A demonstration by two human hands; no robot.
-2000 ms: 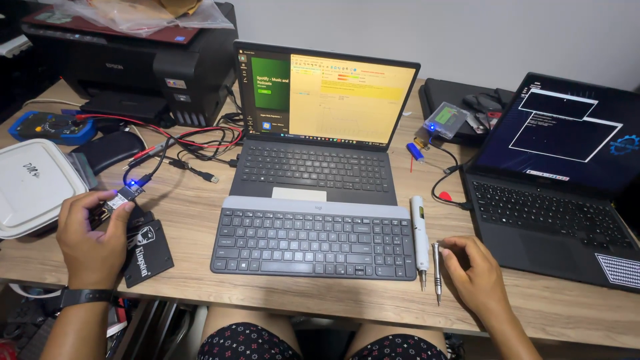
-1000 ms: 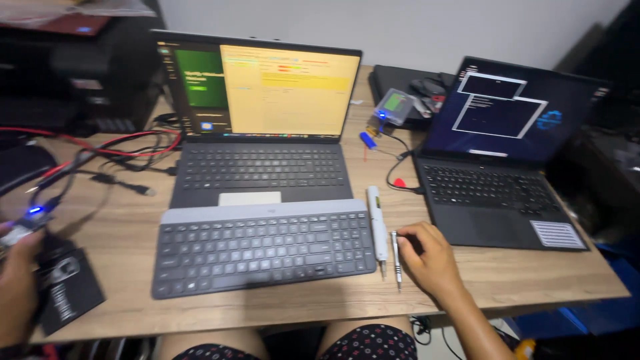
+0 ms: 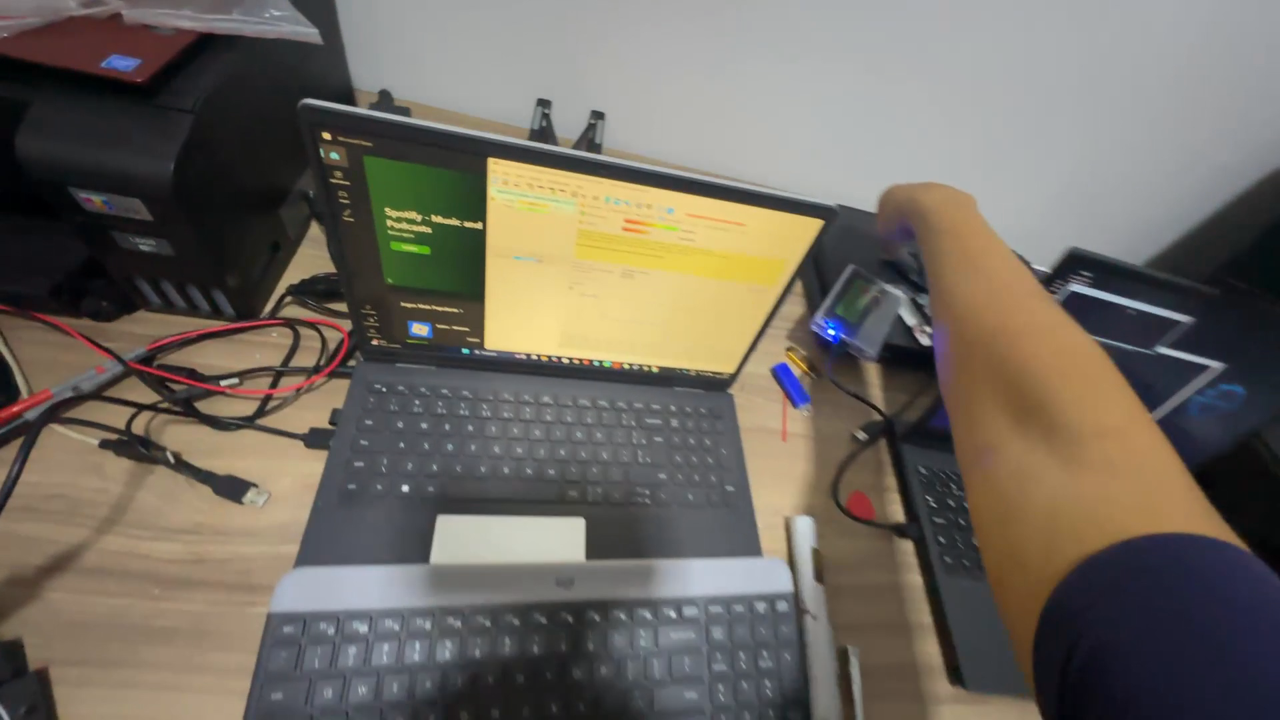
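Note:
My right hand (image 3: 925, 208) reaches to the back right of the desk, over dark items behind a small clear-cased device (image 3: 860, 310) with a blue light. The fingers are mostly hidden behind the wrist, so what they touch cannot be told. My right forearm crosses in front of the right-hand laptop (image 3: 1140, 330). Left of the device stands an open laptop (image 3: 550, 440) with a lit screen, and a separate keyboard (image 3: 530, 650) lies over its front edge. A grey pen-shaped electric screwdriver (image 3: 812, 610) lies beside the keyboard. My left hand is outside the view.
A blue cylindrical part (image 3: 791, 387) lies near a black cable (image 3: 845, 465) on the desk. Tangled red and black cables (image 3: 230, 375) and a USB plug (image 3: 240, 490) are at the left, before a black printer (image 3: 190, 180). Behind the laptops is a wall.
My right hand has left the slim metal screwdriver by the keyboard and moved to the back right. My left hand has gone out of view. The view has shifted and come closer to the desk.

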